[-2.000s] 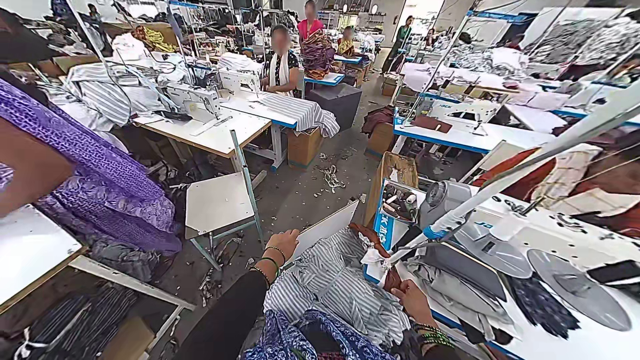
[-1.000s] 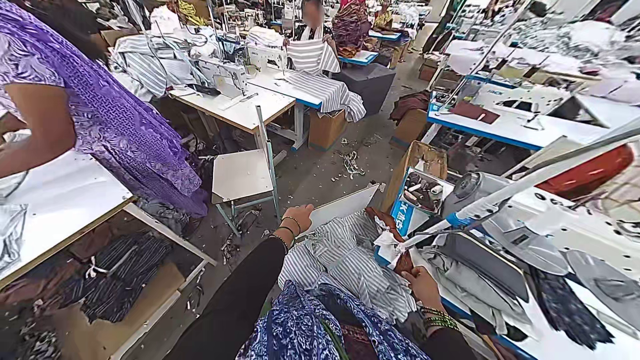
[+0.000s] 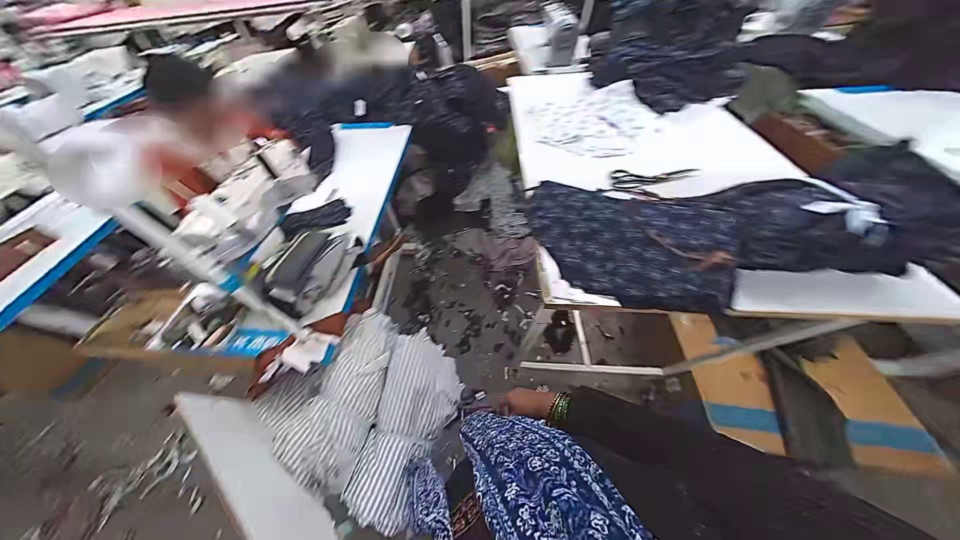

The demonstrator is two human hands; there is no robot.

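My right hand (image 3: 529, 403), with green and gold bangles at the wrist, reaches in from the lower right, just right of the striped bundle. Its fingers are blurred beside a small dark thing (image 3: 472, 399), and I cannot tell whether they grip it. Grey-and-white striped fabric (image 3: 382, 405) lies bunched beside a white board (image 3: 255, 469). Below the hand a blue-and-white patterned cloth (image 3: 540, 472) hangs over my front. My left hand is out of the picture.
At the left a sewing table (image 3: 375, 172) carries folded grey cloth (image 3: 304, 270) behind a slanting pole. At the right, dark blue fabric (image 3: 637, 247) and scissors (image 3: 652, 178) lie on a white table (image 3: 840, 292). Scraps litter the floor. A person sits at the upper left.
The view has swung far to the right. My right hand has come away from the striped fabric's edge by the sewing table. My left hand, earlier at the white board, has left the view.
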